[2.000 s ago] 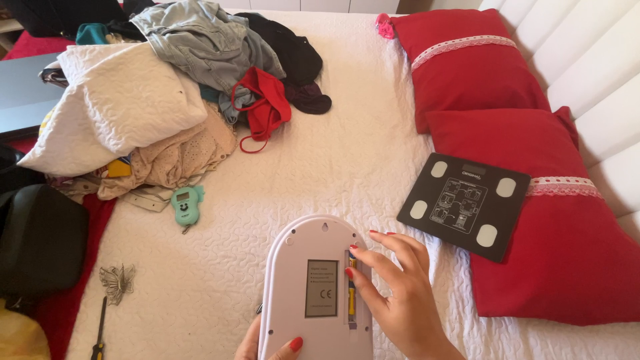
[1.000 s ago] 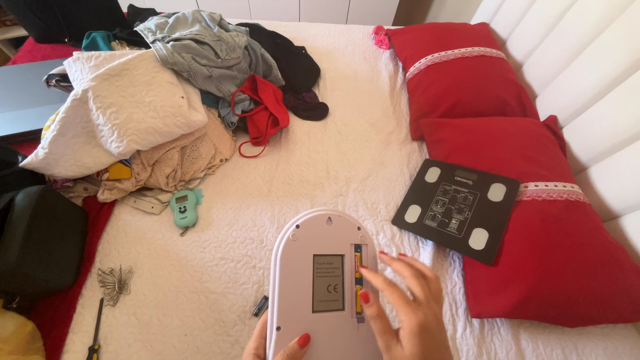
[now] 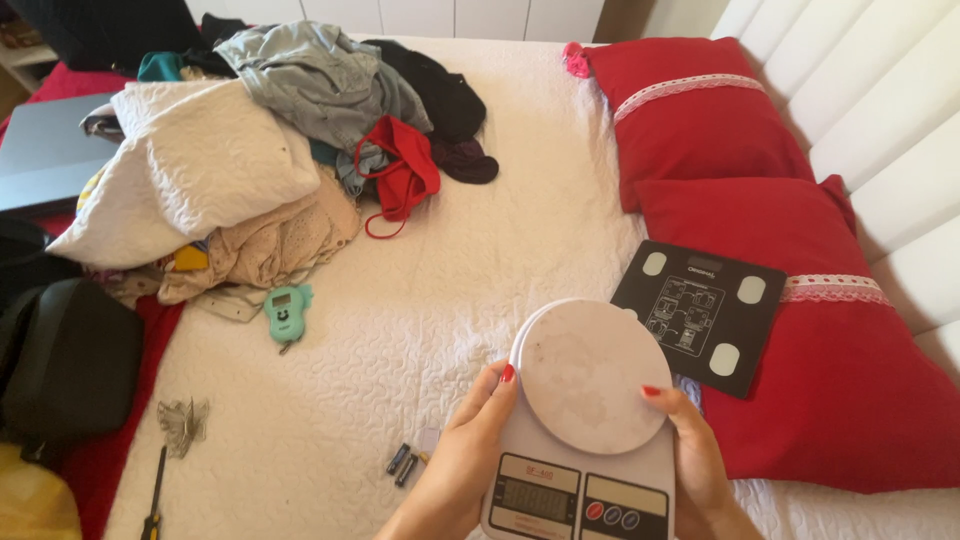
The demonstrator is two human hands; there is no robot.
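A white digital kitchen scale is held face up between both hands, its round platform away from me and its display and buttons toward me. My left hand grips its left edge, thumb on the side. My right hand holds the right edge, thumb over the platform's rim. The display shows faint segments. Left of the scale, two dark batteries lie on the quilted bedspread, beside a small pale piece partly hidden by my left wrist. The scale's underside is out of sight.
A black bathroom scale leans on red pillows at right. Clothes and a white folded quilt are heaped at upper left. A teal handheld device, a metal butterfly ornament, a screwdriver and a black case are at left.
The kitchen scale has been turned from its back, where batteries showed in the open compartment, to its front. My right hand has moved from the compartment to the scale's right edge.
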